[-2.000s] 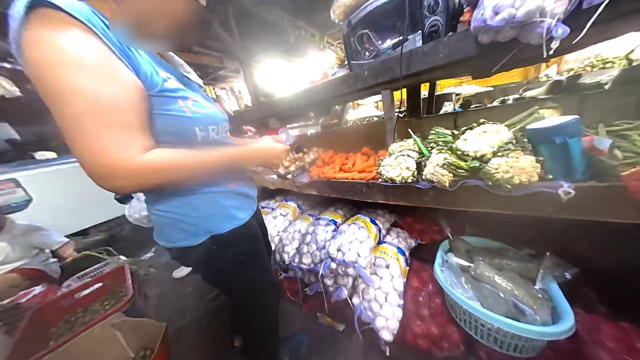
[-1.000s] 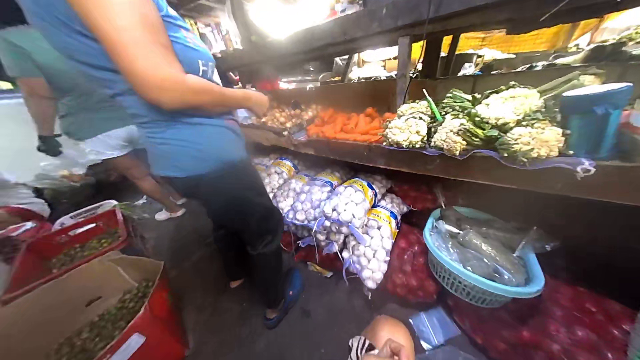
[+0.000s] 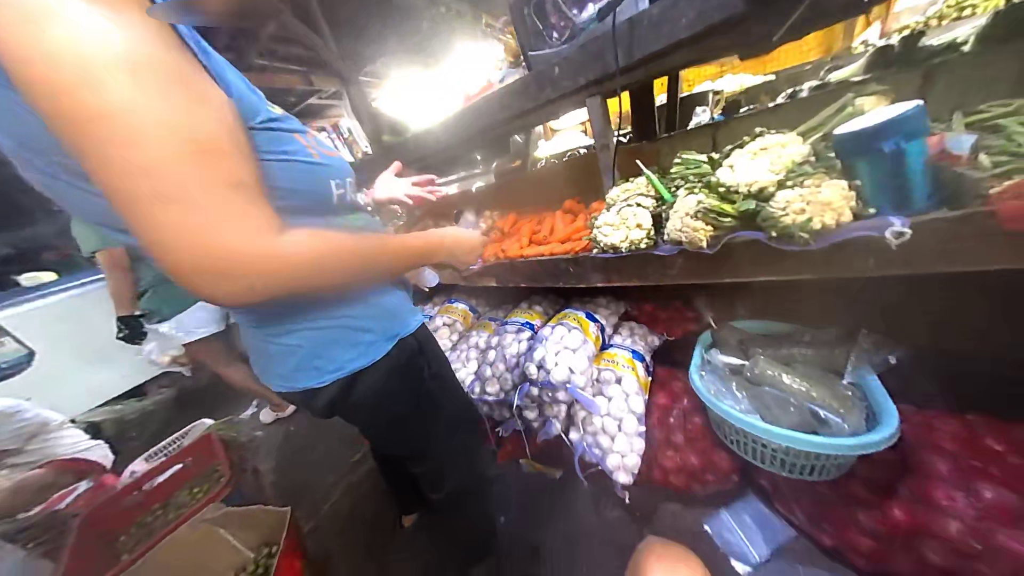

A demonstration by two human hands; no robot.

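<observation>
Neither of my hands can be made out; a bare, rounded bit of skin (image 3: 667,558) shows at the bottom edge, too little to tell what part it is. Near it on the floor lies a clear plastic packet (image 3: 749,530). A light blue plastic basket (image 3: 800,448) holds clear plastic bags with something inside. Mesh bags of garlic (image 3: 612,416) are piled under the stall shelf, beside red mesh sacks (image 3: 688,440). On the shelf lie carrots (image 3: 544,232), cauliflowers (image 3: 812,204) and a blue container (image 3: 884,160).
A person in a blue shirt (image 3: 320,320) stands close at left, both hands over the shelf (image 3: 720,260). Behind is another person with a dark glove (image 3: 130,329). Red crates (image 3: 152,512) and a cardboard box (image 3: 216,544) stand at lower left.
The hand and striped cloth seen at the bottom a second ago are out of view; only bare skin shows there. The person in blue has one hand spread open above the shelf.
</observation>
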